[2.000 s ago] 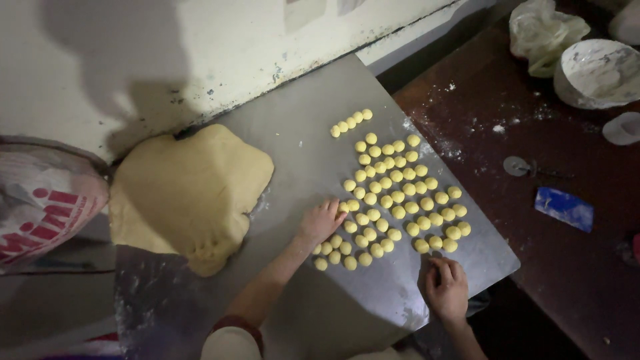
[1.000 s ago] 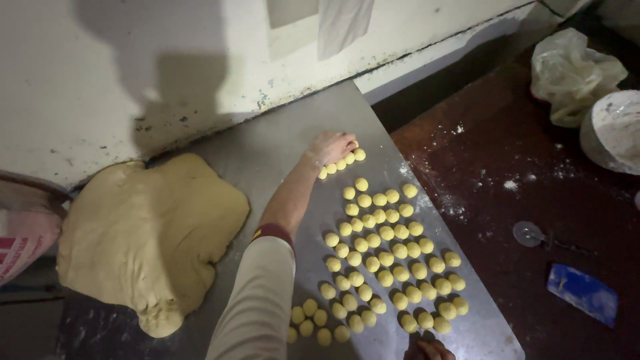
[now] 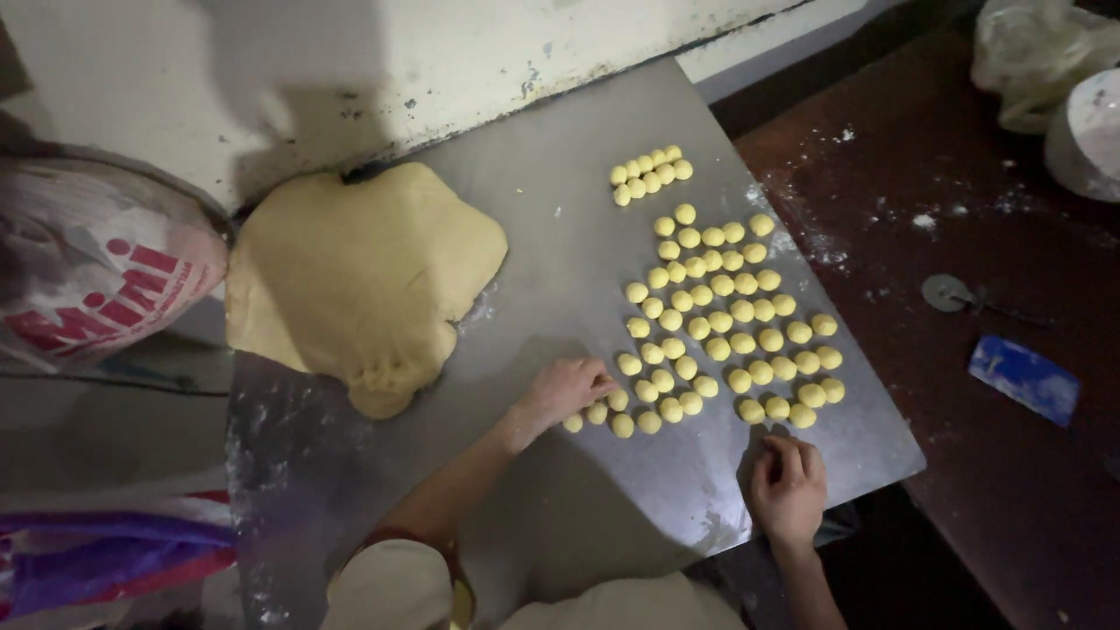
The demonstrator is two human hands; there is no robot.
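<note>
Many small yellow dough balls (image 3: 741, 311) lie in uneven rows on a metal tabletop (image 3: 560, 289). Two short rows of dough balls (image 3: 651, 175) sit apart from them, farther back. At the lower left end of the main group, my left hand (image 3: 573, 388) has its fingertips at a few balls; whether it grips one is hidden. My right hand (image 3: 790, 486) rests by the near edge, fingers curled, just below the lowest row; its palm is hidden. A large slab of yellow dough (image 3: 359, 271) spreads over the table's left part.
A peeling wall (image 3: 490, 52) runs behind the table. To the left is a printed plastic sack (image 3: 105, 262). On the dark red surface at right are a pastry wheel (image 3: 949, 293), a blue scraper (image 3: 1025, 379), a white bowl (image 3: 1089, 140), a clear plastic bag (image 3: 1037, 61) and scattered flour.
My left hand has come back from the far short row to the near left balls. A second short row now lies beside the single row seen two seconds ago.
</note>
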